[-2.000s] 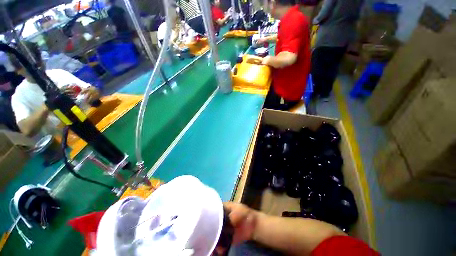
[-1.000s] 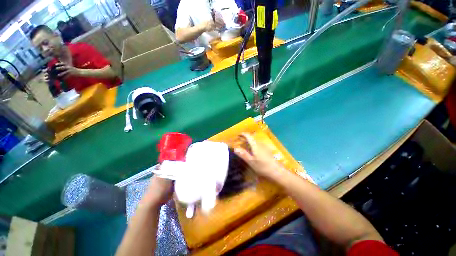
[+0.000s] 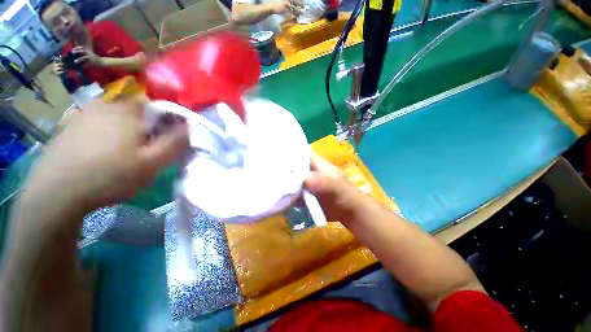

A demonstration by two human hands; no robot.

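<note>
The white appliance body (image 3: 272,152) is held up above the orange padded fixture (image 3: 272,259), tilted, its red end (image 3: 204,71) pointing up and away. My left hand (image 3: 123,149) is large and blurred at the left, its fingers on the white cord or handle part by the body. My right hand (image 3: 330,185) grips the body's right lower side. A white stick (image 3: 315,207) points down beside my right fingers. The black end of the body is not visible. The power screwdriver (image 3: 372,58) hangs behind the fixture, its tip near the fixture's back corner.
A speckled mat (image 3: 197,279) lies left of the fixture, with a speckled tub (image 3: 129,225) beside it. A carton (image 3: 577,194) of black parts stands at the right. A green belt (image 3: 428,78) runs behind. A person in red (image 3: 110,45) sits across it, holding a black part.
The body has been raised off the fixture towards the camera and turned, its red end now larger and higher. My left hand has risen with it. My right hand has moved onto the white body.
</note>
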